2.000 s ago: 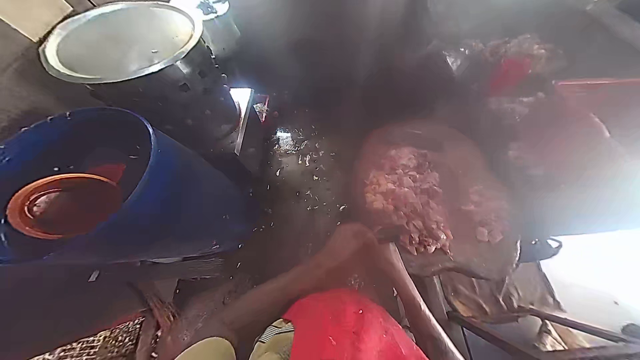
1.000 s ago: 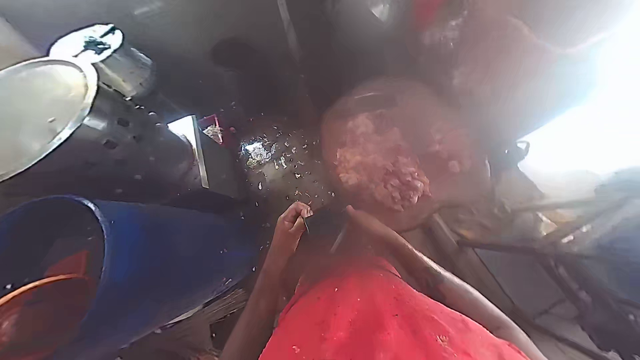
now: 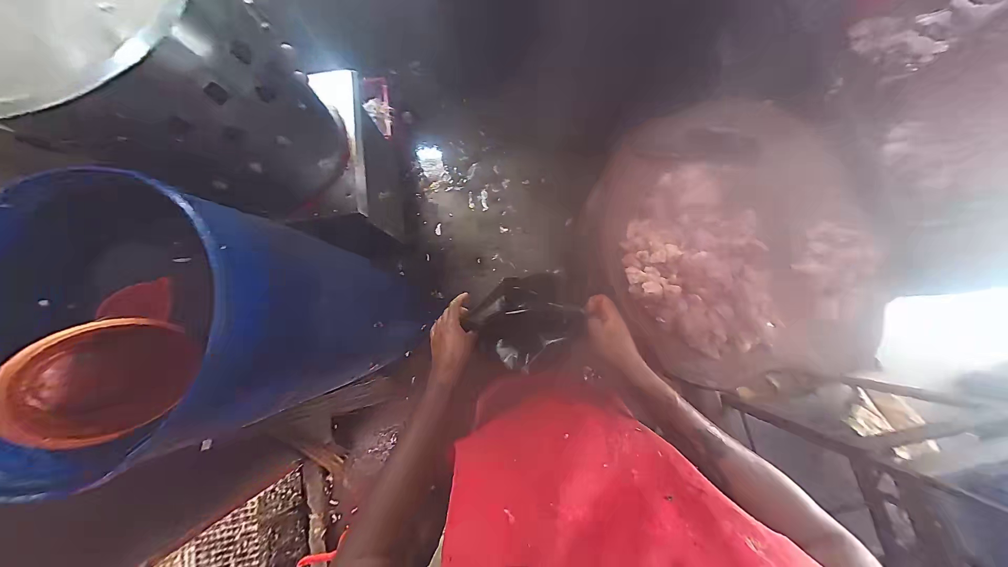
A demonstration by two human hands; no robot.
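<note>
At the middle of the head view, a black plastic bag (image 3: 524,323) is stretched between my two hands, its mouth apparently spread. My left hand (image 3: 453,335) grips its left edge, near the blue barrel. The right edge is in my right hand (image 3: 610,327), beside a round wooden block (image 3: 630,173). Pieces of chopped raw meat (image 3: 693,268) lie heaped on that block, with a smaller heap (image 3: 835,260) to their right. Haze blurs the block and the meat.
Left of me stands a blue plastic barrel (image 3: 291,299) with an orange bowl (image 3: 102,323) inside. Behind it is a perforated metal drum (image 3: 228,126) with a large round lid (image 3: 71,47). A metal frame (image 3: 819,433) stands at the right. Scraps litter the wet ground (image 3: 488,213).
My hands have moved apart, and the black bag now shows spread between them. Two seconds ago my hands were close together beside the block. The view has shifted.
</note>
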